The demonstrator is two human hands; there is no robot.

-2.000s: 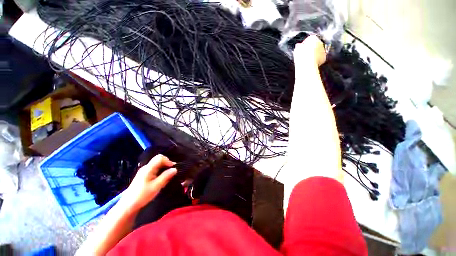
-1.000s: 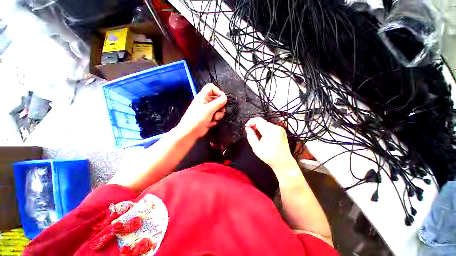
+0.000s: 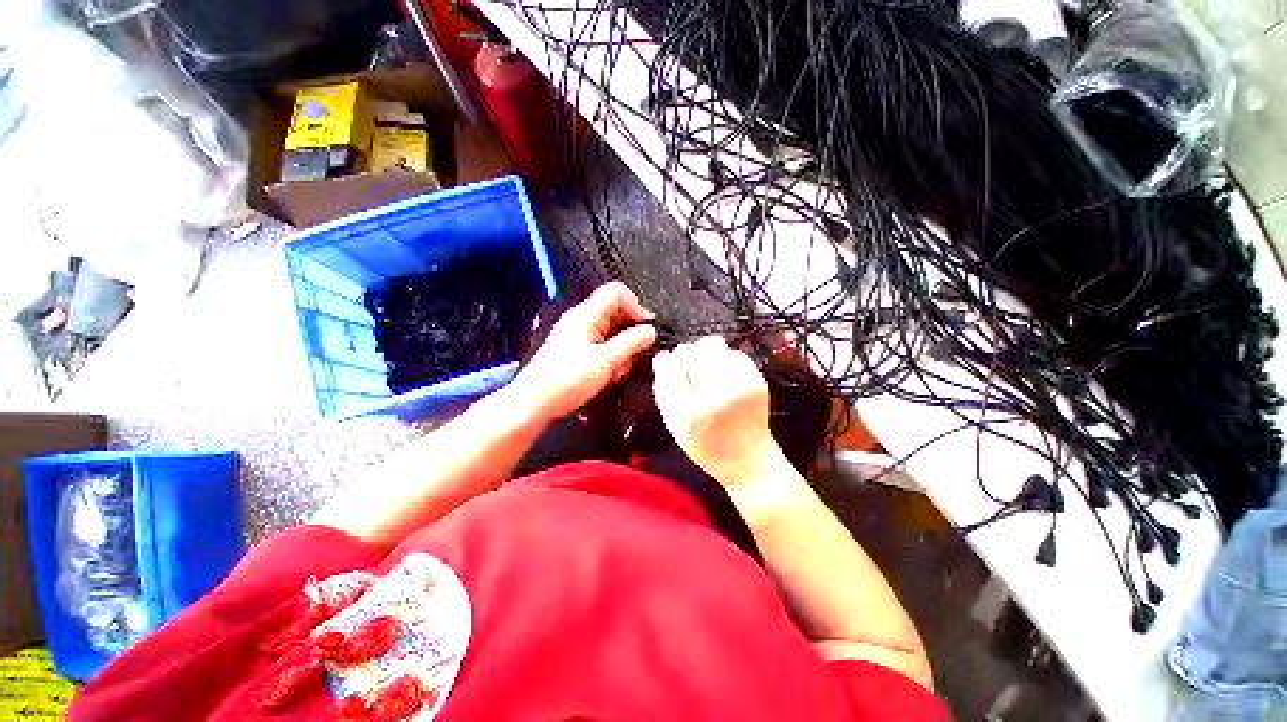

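Note:
My left hand (image 3: 593,349) and my right hand (image 3: 714,405) are close together over my lap. Their fingertips pinch a thin black cable (image 3: 678,336) between them. The cable is dark against the dark background, so its shape and any tie are hard to tell. Thin black leads hang near the fingers from the table's edge. The black cable pile (image 3: 974,155) lies along the white table (image 3: 974,466) on the right, with moulded connectors (image 3: 1040,494) near its lower edge.
A large blue bin (image 3: 322,332) with black coils stands left of my hands. Beyond it are a cardboard box (image 3: 360,198) with yellow-and-black packets (image 3: 326,127) and a red cylinder (image 3: 511,99). A small blue bin (image 3: 191,543) is lower left. A clear bag (image 3: 1171,106) and denim cloth (image 3: 1242,607) are right.
My right hand has come from the clear bag on the pile to my lap. Since one second ago both hands have drawn closer together, and my left hand has lowered slightly. The view has turned left.

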